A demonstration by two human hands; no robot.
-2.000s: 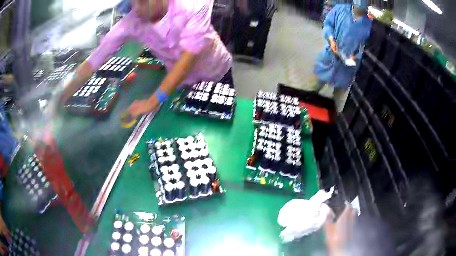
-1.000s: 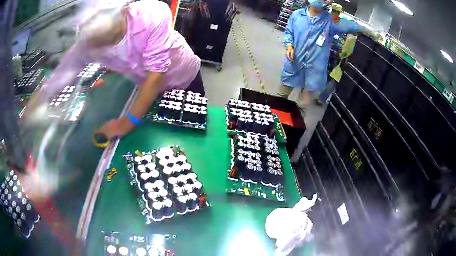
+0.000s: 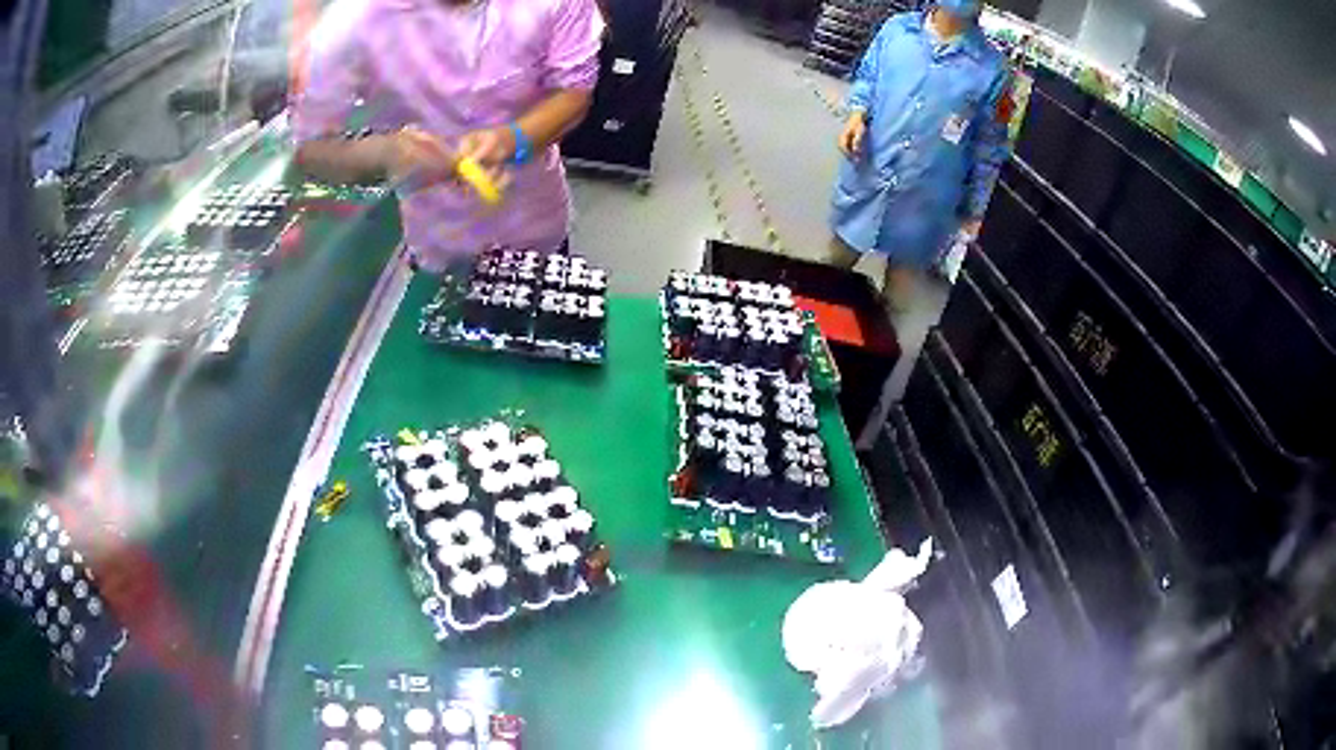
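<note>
Neither of my hands can be made out in the picture. Nearest in front, a circuit board (image 3: 416, 715) is cut off by the bottom edge, its round white capacitor tops showing. Beyond it another board with black, white-topped capacitors (image 3: 491, 523) lies at a slant on the green bench mat (image 3: 630, 604). Two more boards lie at the right side, a nearer one (image 3: 750, 447) and a farther one (image 3: 733, 321). One more board (image 3: 523, 303) lies at the far end. A crumpled white cloth (image 3: 854, 635) lies at the bench's right edge.
A person in pink (image 3: 484, 132) stands at the far end, holding a yellow thing (image 3: 479, 179). A person in a blue coat (image 3: 920, 139) stands behind a black tote (image 3: 821, 301). Black stacks (image 3: 1070, 366) line the right. The conveyor (image 3: 325, 344) carries boards at left; a blurred red post (image 3: 147, 615) crosses lower left.
The person in pink has straightened up from leaning over the conveyor and brought both hands together. The blue-coated person's raised arm is down. My view has swung rightward since the oldest frame.
</note>
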